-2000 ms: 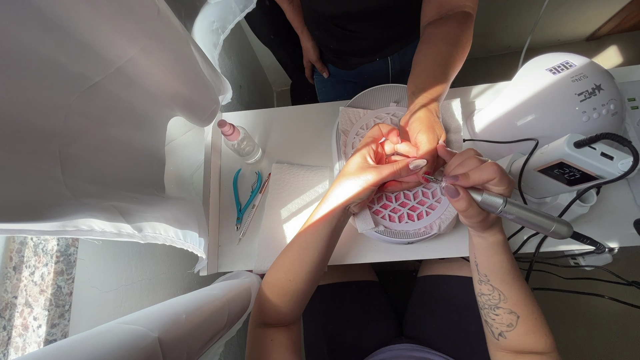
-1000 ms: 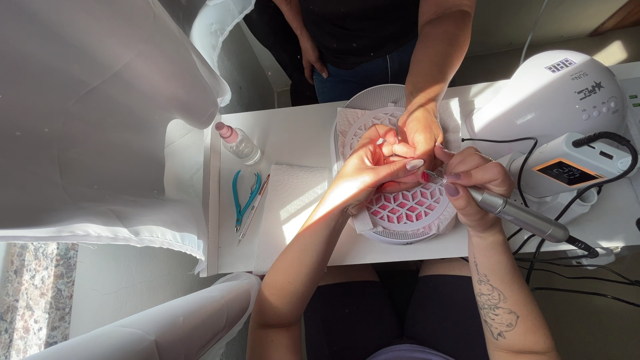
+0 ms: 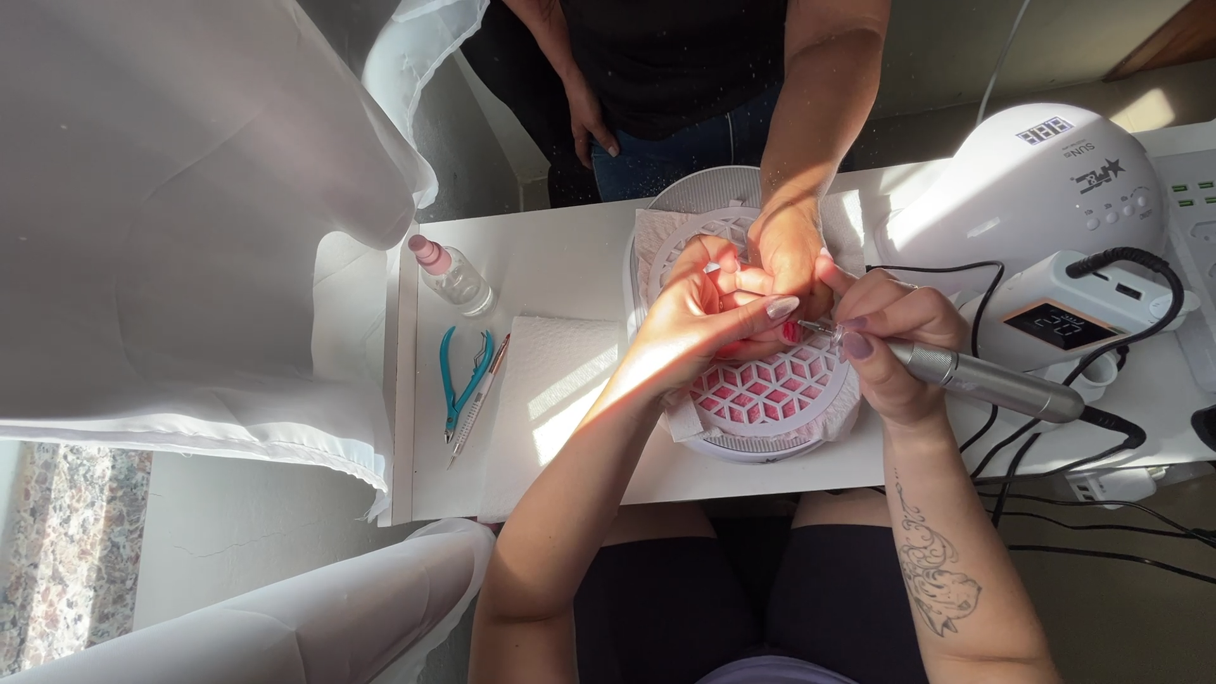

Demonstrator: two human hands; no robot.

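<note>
My left hand (image 3: 698,318) grips the fingers of the other person's hand (image 3: 788,252), which reaches in from the far side. In my right hand (image 3: 898,332) is a silver electric nail drill (image 3: 997,382), held like a pen, its thin bit at a red-painted fingernail (image 3: 790,332) of that person. Whether the bit touches the nail I cannot tell. Beneath the hands lies a round nail dust collector (image 3: 722,451) with a white lattice grille (image 3: 774,389) over pink, and tissue around it. Part of the held fingers is hidden by my left hand.
Teal nippers (image 3: 463,385), a slim pointed tool (image 3: 480,399), a pink-capped spray bottle (image 3: 454,275) and a folded paper towel (image 3: 546,380) lie to the left. At the right stand a white nail lamp (image 3: 1035,190) and the drill's control unit (image 3: 1064,318), with black cables. White curtains (image 3: 190,209) hang at the left.
</note>
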